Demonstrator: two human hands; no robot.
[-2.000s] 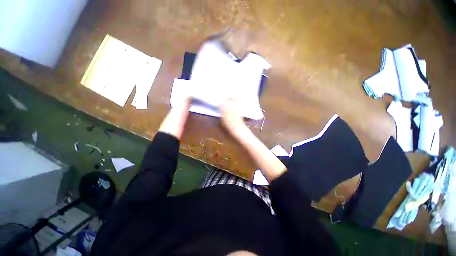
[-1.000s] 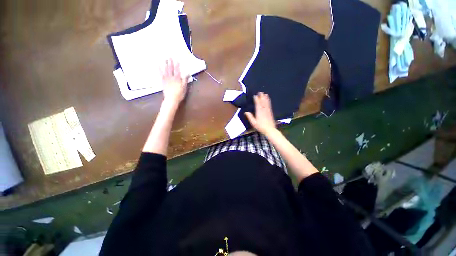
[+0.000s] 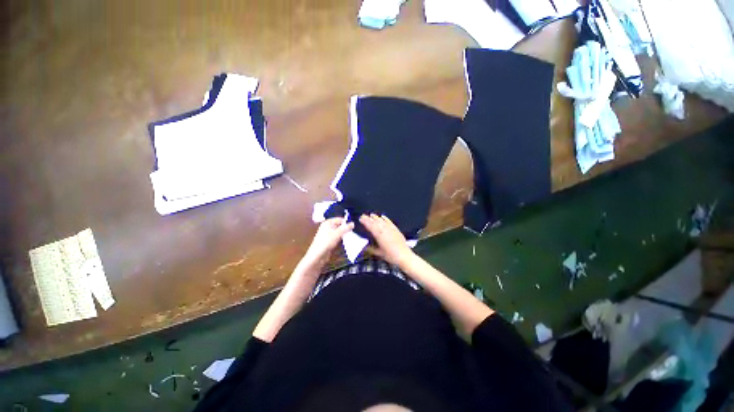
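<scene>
A black cut panel (image 3: 402, 153) with a white left edge lies at the table's front edge, its top right corner meeting a second black cut panel (image 3: 511, 121). My left hand (image 3: 331, 233) pinches the small black and white part at the panel's lower left corner. A white piece (image 3: 354, 246) hangs down beside its fingers. My right hand (image 3: 384, 237) lies on the panel's lower edge with its fingers spread a little. A stack of white cut panels (image 3: 209, 149) with black layers showing beneath lies to the left.
A cream label sheet (image 3: 72, 278) lies at the far left. A pale blue tied bundle (image 3: 594, 109) and heaped white cloth (image 3: 696, 44) are at the right. More cut panels (image 3: 475, 20) lie at the back. The table's front edge borders a scrap-littered green floor (image 3: 515, 282).
My left hand has left the white stack and moved right to the black panel's corner. My right hand has moved closer to it. The view has shifted, showing more of the table's right side.
</scene>
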